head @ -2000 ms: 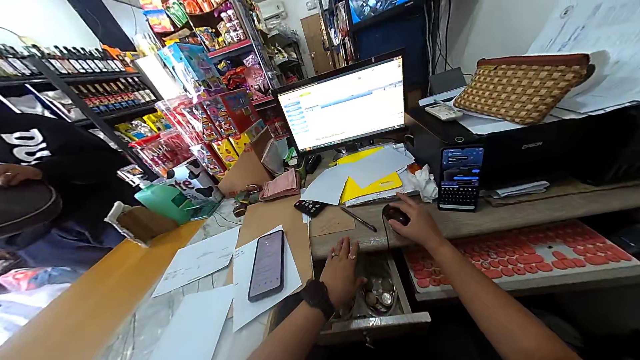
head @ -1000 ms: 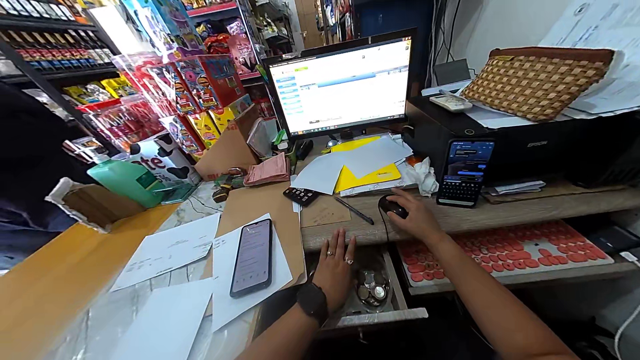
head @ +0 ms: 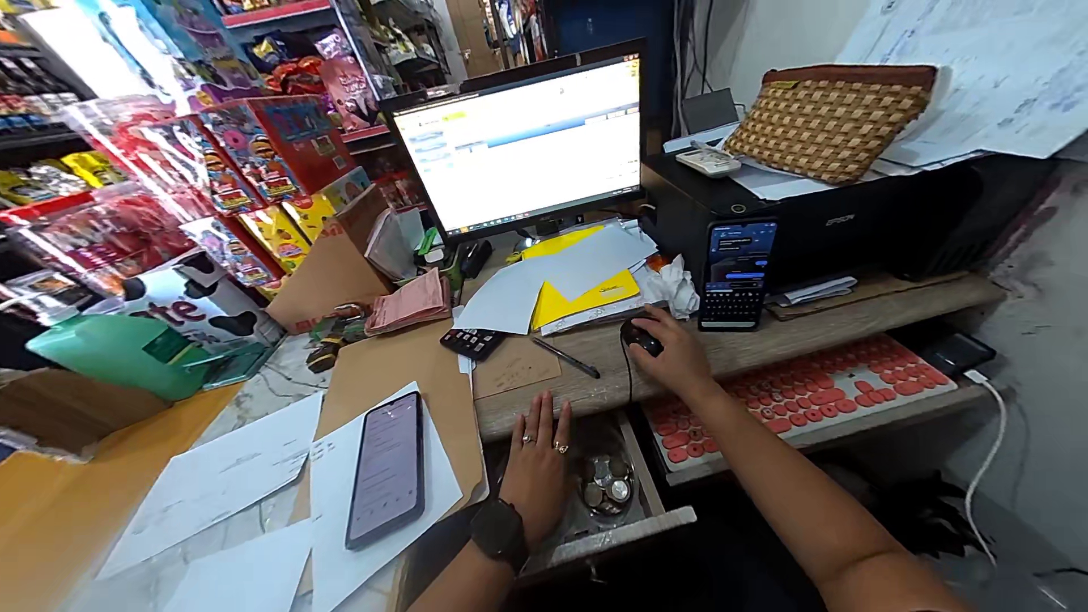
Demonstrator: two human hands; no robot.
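My right hand (head: 667,350) rests over a black computer mouse (head: 642,337) on the wooden desk (head: 586,393). With fingers apart, my left hand (head: 540,467) lies at the desk's front edge, over the left part of an open drawer (head: 625,534); it holds nothing and has rings and a dark wristwatch. Coins (head: 608,484) sit in a clear dish in the drawer, right of that hand. A black pen (head: 567,358) lies between the two hands. Behind them stands a lit monitor (head: 527,144). A smartphone (head: 387,469) lies on paper at the left.
A red and white keyboard (head: 807,395) is on the lower shelf at right. A second phone (head: 738,274) leans upright on a black printer (head: 850,223), which bears a woven pouch (head: 833,126). Papers, a calculator (head: 473,342), a green pump bottle (head: 119,353) and candy boxes stand around.
A person in dark clothes, seen at the left two seconds ago, is no longer plainly in view. My right hand stays on the mouse, my left at the drawer. The view has shifted somewhat.
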